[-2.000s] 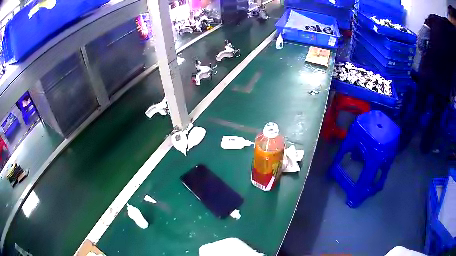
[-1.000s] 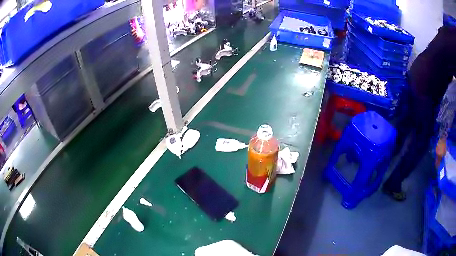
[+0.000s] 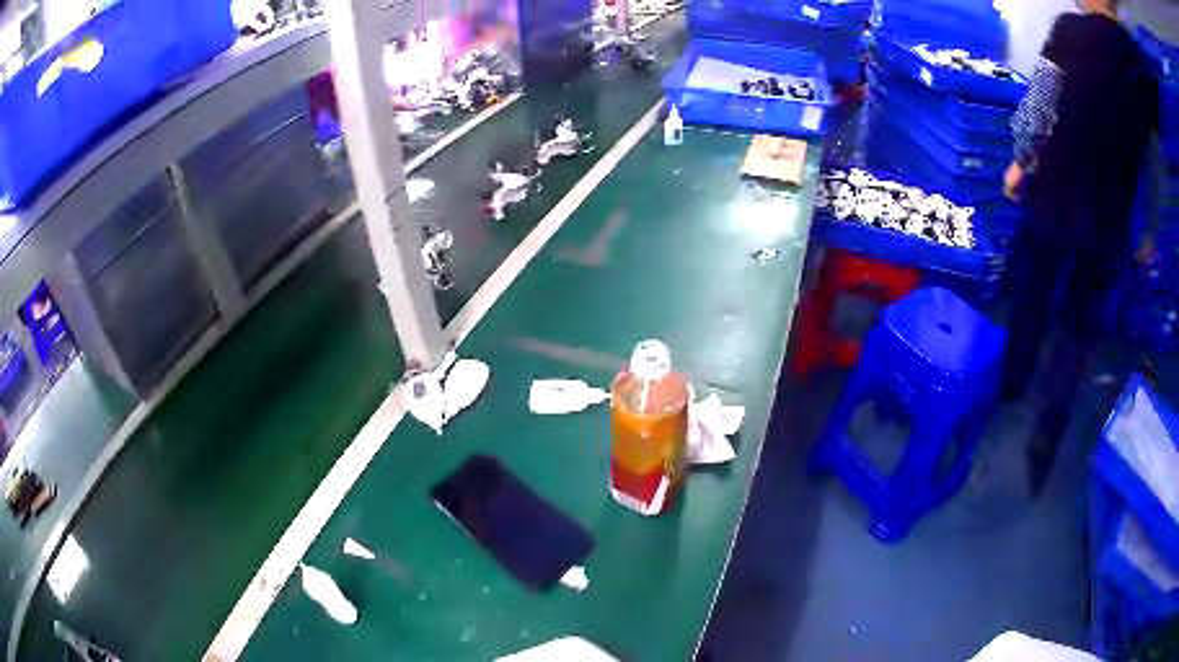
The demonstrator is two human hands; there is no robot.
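Observation:
Neither of my hands can be made out. A white shape (image 3: pixel 556 651) is cut off by the bottom edge; I cannot tell what it is. Nearest me on the green bench lie a black phone (image 3: pixel 512 521), a small white squeeze bottle (image 3: pixel 329 592) and a tiny white cap (image 3: pixel 358 550). A drink bottle with orange-brown liquid (image 3: pixel 648 440) stands upright at the bench's right side, with crumpled tissue (image 3: pixel 712 429) beside it. Another white bottle (image 3: pixel 559 396) lies to its left.
Part-built toy scooters (image 3: pixel 508 190) sit on the belt beyond the metal rail (image 3: pixel 330 481). A post (image 3: pixel 384 194) rises at the rail. A blue bin (image 3: pixel 746 93) and cardboard pad (image 3: pixel 775 159) are at the far end. A blue stool (image 3: pixel 913 395) and a person (image 3: pixel 1083 168) are right.
The view has shifted a little, moving the bench items left and down. The person at right is now more upright and more fully visible. A belt part now shows right of the post.

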